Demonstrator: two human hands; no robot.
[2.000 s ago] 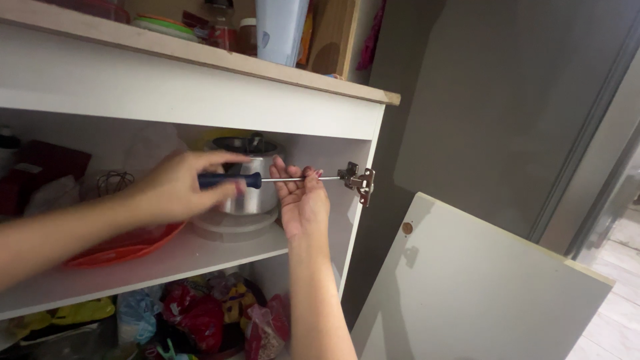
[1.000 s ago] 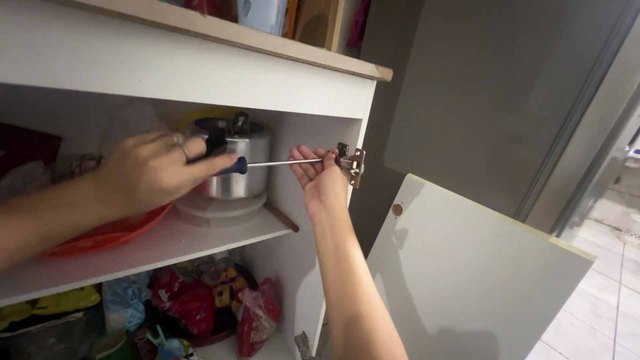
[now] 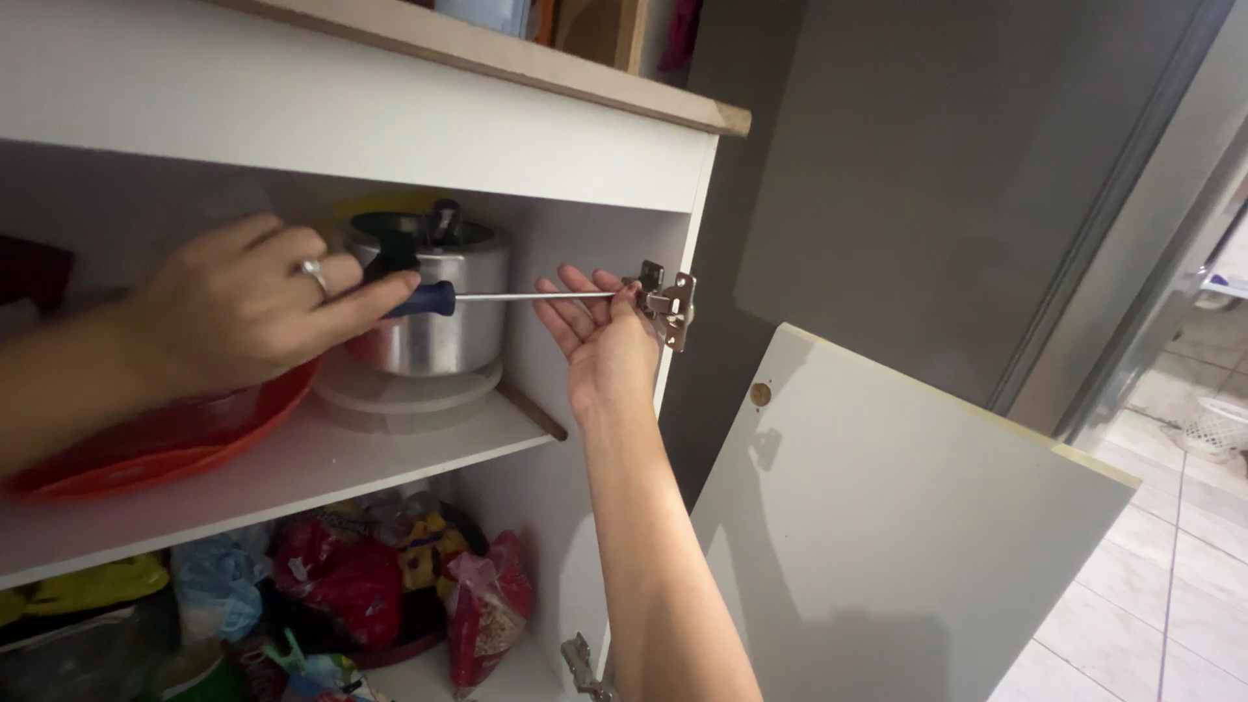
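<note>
My left hand (image 3: 263,292), with a ring on one finger, grips the dark blue handle of a screwdriver (image 3: 531,295). The screwdriver's long metal shaft runs level to a metal cabinet hinge (image 3: 671,302) on the front edge of the cabinet's side panel (image 3: 624,234). My right hand (image 3: 614,346) is palm up beside that hinge, its thumb and fingertips at the shaft's tip, which they partly hide. Whether the tip sits in a screw cannot be told. Lower on the same panel is a second hinge (image 3: 585,668).
An aluminium pressure cooker (image 3: 439,322) and a red tray (image 3: 166,448) stand on the upper shelf. Packed bags (image 3: 341,575) fill the lower shelf. A detached-looking white door panel (image 3: 907,526) with a round hinge hole leans at the right, beside a grey surface (image 3: 877,195).
My left hand's grip on the screwdriver handle has shifted, with the fingers now more curled than two seconds ago. My right hand stays by the hinge. The view has moved somewhat.
</note>
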